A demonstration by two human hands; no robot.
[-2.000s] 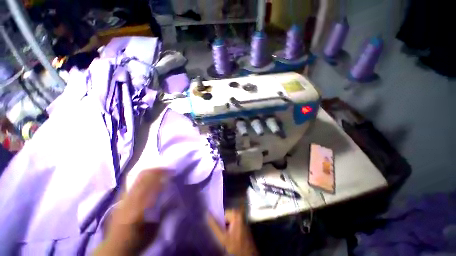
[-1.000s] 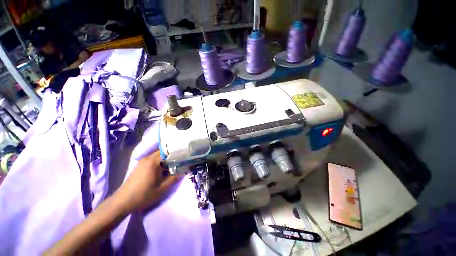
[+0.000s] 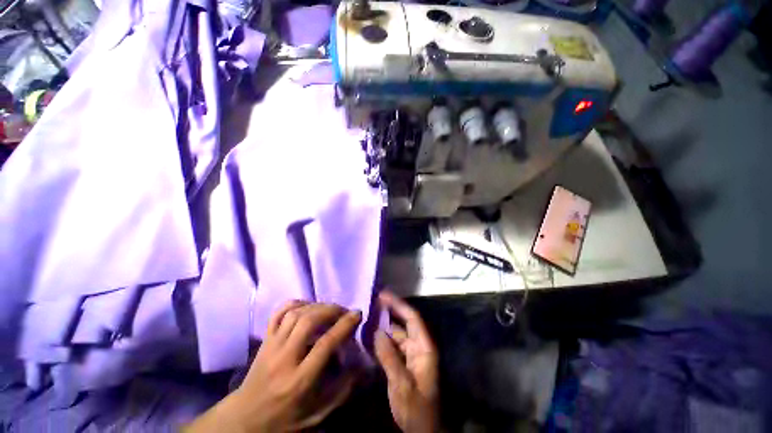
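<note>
A lilac garment panel lies flat from the needle area of the white overlock machine down to the table's front edge. My left hand lies on the panel's near end, fingers bent over the cloth. My right hand is just to the right, holding the panel's right edge between thumb and fingers. The cloth is folded or turned up between the two hands. Some fingertips are hidden by the cloth.
A large heap of lilac cloth lies at the left and hangs over the front. Black thread snips and a lit smartphone lie right of the needle area. Loose thread hangs at the table edge. Purple cloth is heaped low at the right.
My left hand has moved from beside the needle area back to the panel's near end. My right hand has come into view, holding the cloth edge. The view has tilted down.
</note>
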